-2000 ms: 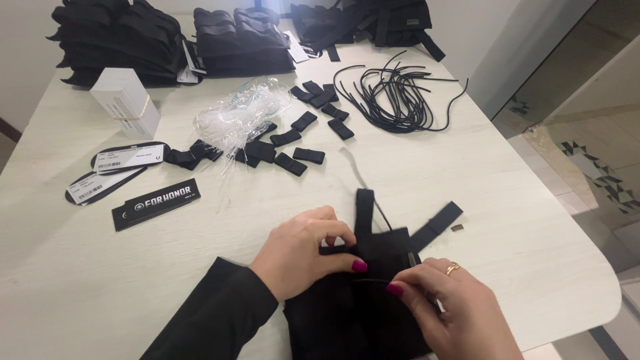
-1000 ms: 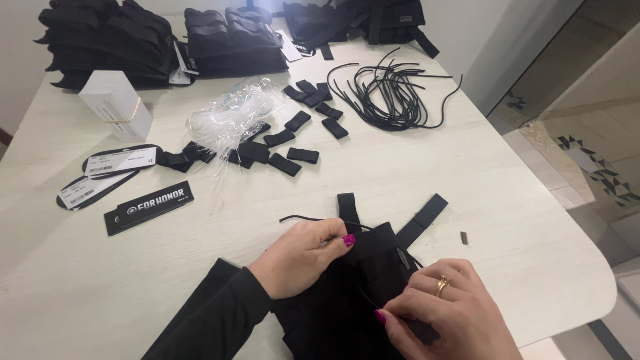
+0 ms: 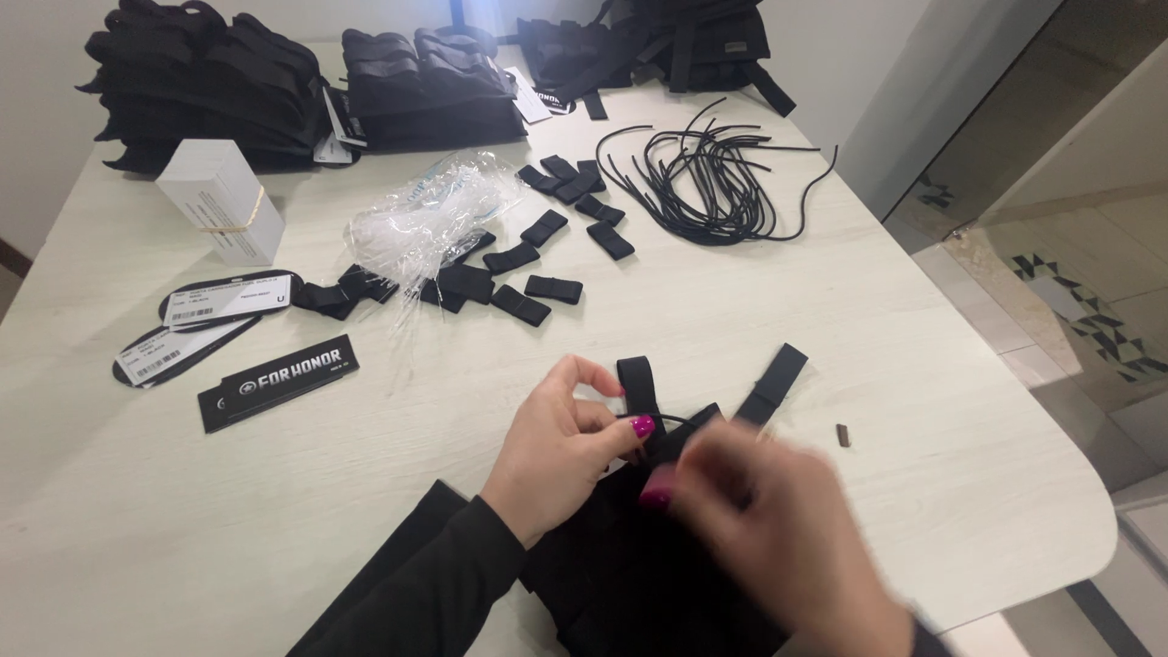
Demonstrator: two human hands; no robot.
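Observation:
A black fabric pouch lies at the near edge of the table, with black webbing straps standing out from its far side. My left hand is at the pouch's top edge and pinches a thin black cord between thumb and fingers. Blurred by motion, my right hand is over the right part of the pouch, its thumb and forefinger close together; whether they hold the cord cannot be told. A small brown piece lies on the table to the right.
Black cords lie in a loose bundle. Short webbing pieces surround clear plastic fasteners. A banded card stack, barcode tags and black labels are at left. Stacked black pouches line the back.
The cord end that lay out beyond my left hand one second ago is now drawn in near its fingers. My right hand has moved up toward the pouch's top edge.

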